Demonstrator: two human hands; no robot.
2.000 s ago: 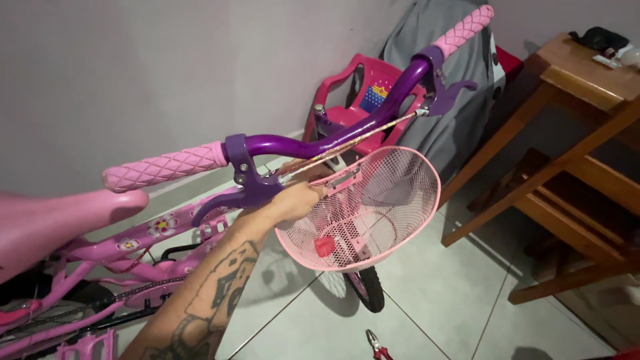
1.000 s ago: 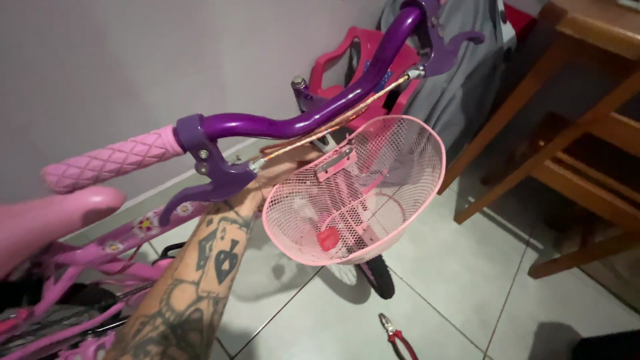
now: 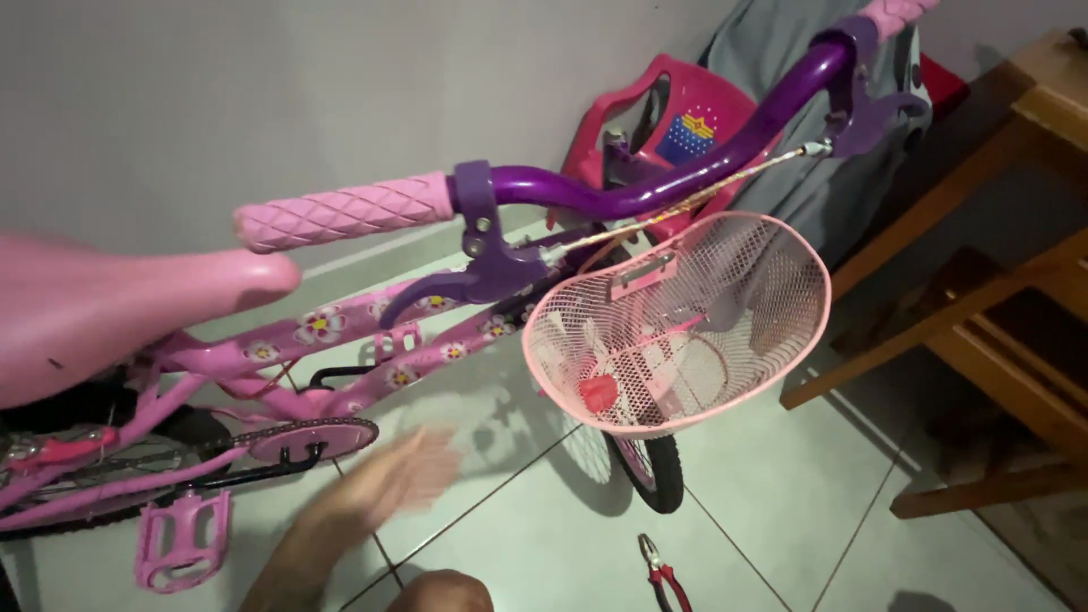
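Note:
My left hand (image 3: 416, 467), blurred by motion, is held out over the floor tiles with its fingers extended and nothing seen in it. It is below the pink flowered bicycle frame (image 3: 319, 327) and left of the front wheel (image 3: 659, 476). A pink wire-mesh basket (image 3: 816, 340) stands in front of the purple handlebar (image 3: 629, 195), a metal clip on its back rim and a red piece (image 3: 599, 393) showing low at its left. Purple brake levers (image 3: 501, 268) and pink grips (image 3: 348, 211) are on the bar. My right hand is not in view.
Red-handled pliers (image 3: 663, 574) lie on the floor below the front wheel. A pink child's chair (image 3: 714, 93) and grey fabric (image 3: 765, 68) are behind the handlebar. Wooden furniture (image 3: 935, 280) stands at the right. A pink saddle (image 3: 127, 297) and a pedal (image 3: 183, 544) are at the left. A rounded bit of skin shows at the bottom edge.
My left hand has come away from behind the basket, where it was near the handlebar, and is now lower and to the left over the floor.

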